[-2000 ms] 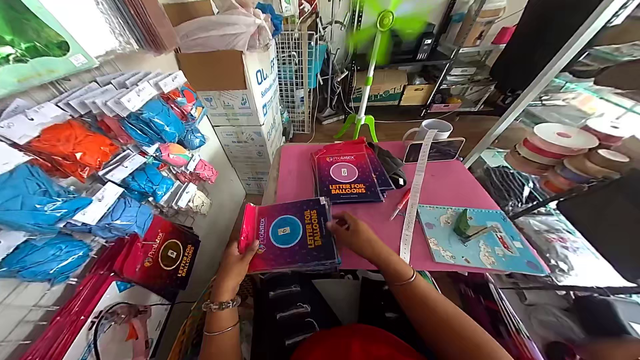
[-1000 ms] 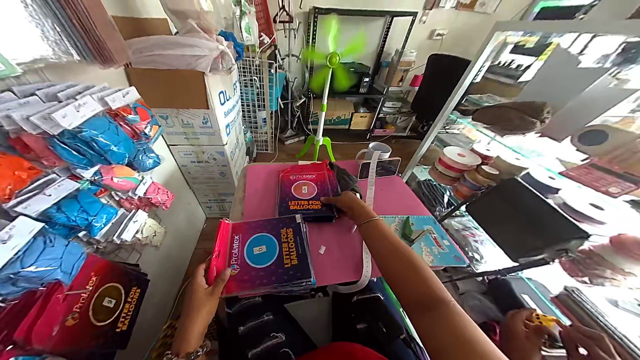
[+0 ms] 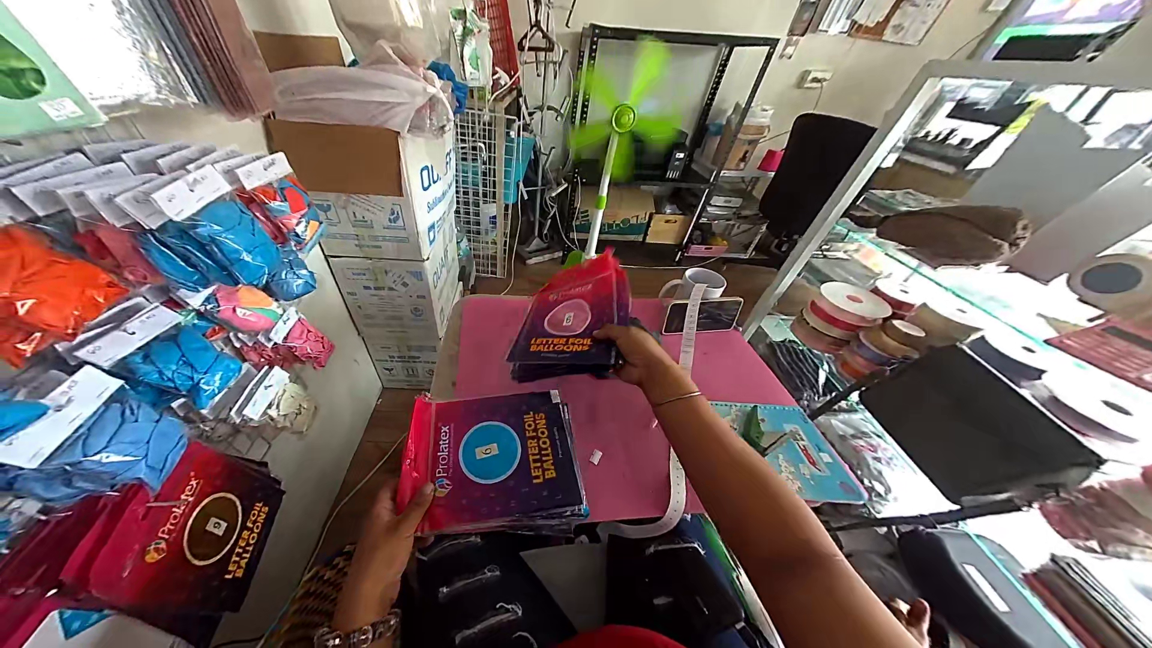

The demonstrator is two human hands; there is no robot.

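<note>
My left hand (image 3: pixel 396 522) grips the left edge of a stack of foil balloon packets with a blue circle (image 3: pixel 504 463), lying sideways over the front left of the pink table (image 3: pixel 612 432). My right hand (image 3: pixel 634 351) holds the lower right corner of another stack of foil balloon packets with a pink circle (image 3: pixel 571 315), its top tilted up at the table's far side. Beside my right forearm runs a white measuring tape (image 3: pixel 688 337). A small white paper piece (image 3: pixel 596 457) lies between the stacks and the tape.
A mug (image 3: pixel 702 283) and a phone (image 3: pixel 704 314) stand at the table's back right. A blue patterned board (image 3: pixel 792 450) lies right. Hanging balloon packets (image 3: pixel 198 243) line the left; ribbon spools (image 3: pixel 841 310) fill a glass shelf. Another person's fingers (image 3: pixel 913 616) show at lower right.
My right hand has moved from the near stack to the far one, and now grips and tilts it. My left hand has kept hold of the near stack.
</note>
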